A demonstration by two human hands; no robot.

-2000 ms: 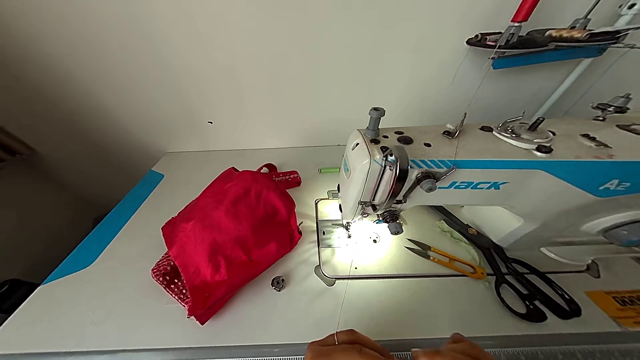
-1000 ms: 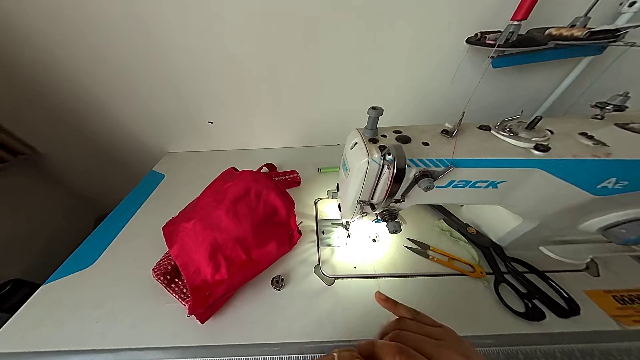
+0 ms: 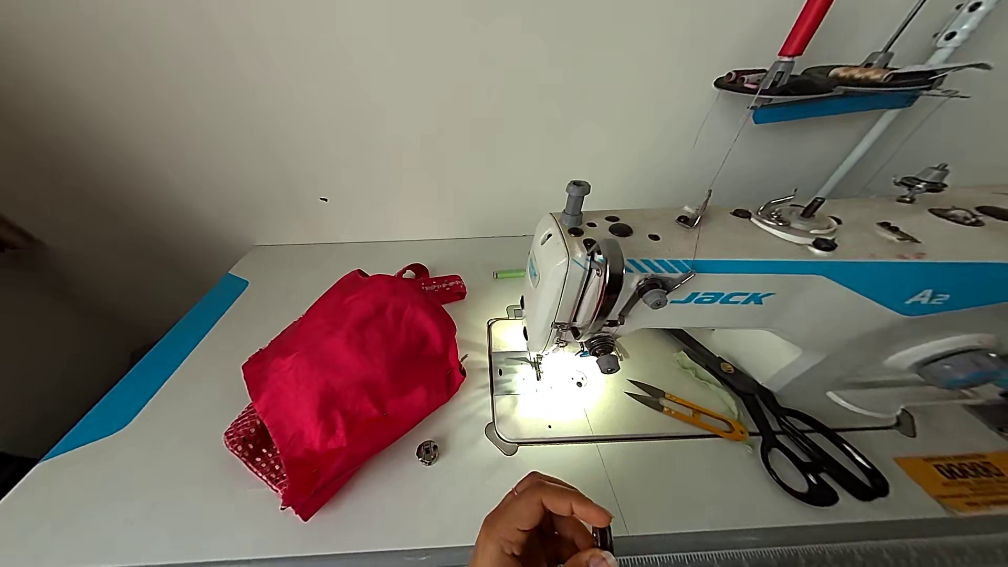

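My left hand (image 3: 543,520) is at the bottom edge, its curled fingers and thumb pinching a small dark metal piece (image 3: 603,539), perhaps a bobbin seen edge-on. My right hand is out of view. Above the hand stands a white and blue Jack sewing machine (image 3: 724,315), its lamp lighting the metal needle plate. A thread runs from there down past my fingers. Up and left of the hand, a small round metal part (image 3: 428,452), which looks like a bobbin case, lies on the white table beside a folded red cloth item (image 3: 354,378) with a patterned piece showing at its lower left.
Orange thread snips (image 3: 693,413) and black-handled fabric shears (image 3: 787,429) lie on the right, partly under the machine arm. A green cylindrical thing (image 3: 509,274) lies behind the machine head. A ruler scale (image 3: 787,551) runs along the front edge. Thread stand trays (image 3: 835,83) hang at upper right.
Both hands were low at the front edge earlier. The right hand, raised a second ago, has left the view; my left hand has come up, pinching the dark piece. The cloth and tools have not moved.
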